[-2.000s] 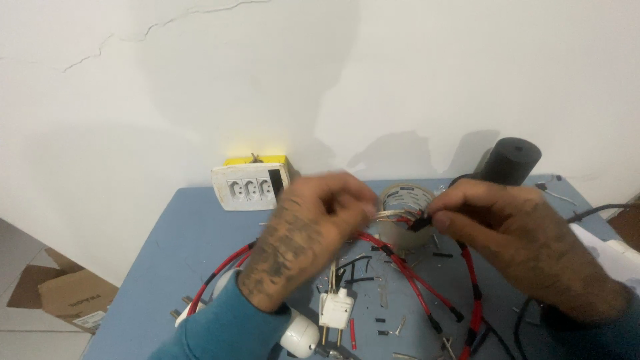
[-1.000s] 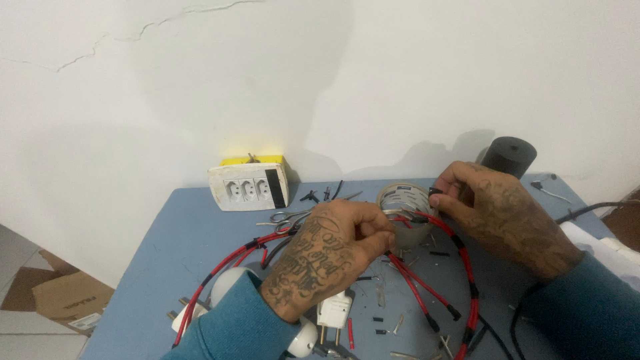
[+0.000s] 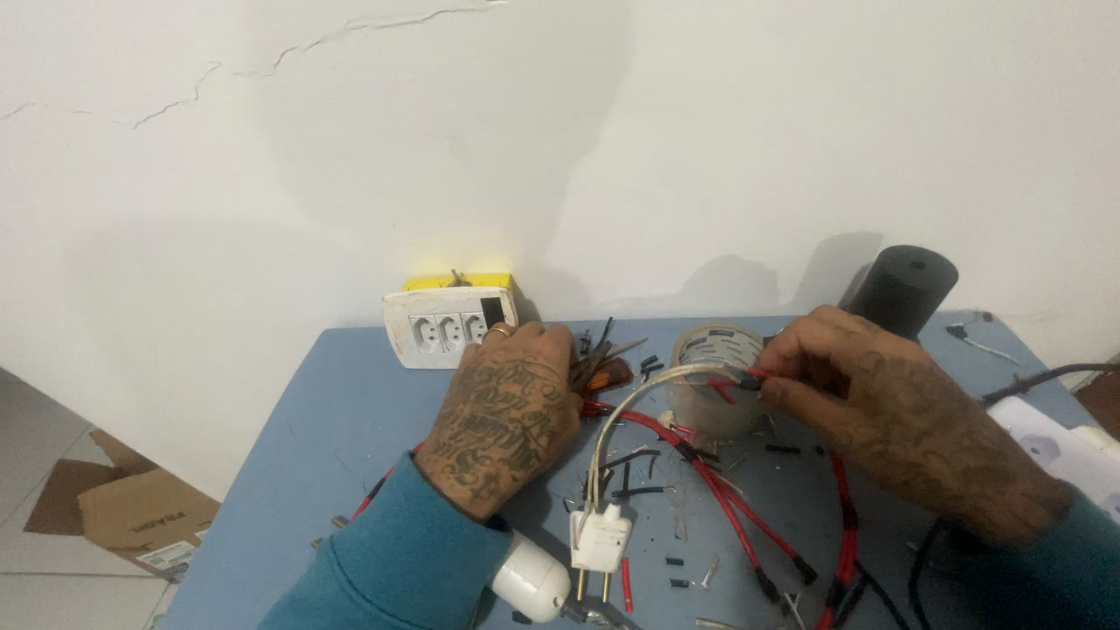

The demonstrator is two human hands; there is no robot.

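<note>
My right hand (image 3: 840, 385) pinches the taped end of a pale two-core cable (image 3: 634, 394) together with red wire, in front of a roll of clear tape (image 3: 717, 420). That cable arches down to a white two-pin plug (image 3: 600, 541) on the table. My left hand (image 3: 516, 411) lies at the scissors (image 3: 604, 363), just right of the socket plate; its fingertips are hidden, so its hold cannot be told. Red wires with black-wrapped parts (image 3: 717, 490) run between and below my hands.
A white socket plate (image 3: 411, 306) on a yellow box leans on the wall. A black cylinder (image 3: 906, 284) stands at the back right. Wire scraps (image 3: 639, 490) litter the blue table (image 3: 289, 455). A white lamp holder or similar part (image 3: 529, 577) lies near my left sleeve. Cardboard (image 3: 140, 516) is on the floor.
My left hand has moved from the wires to the scissors beside the socket plate. The right hand remains near the tape roll. The pale cable's arch and the plug are now in fuller view.
</note>
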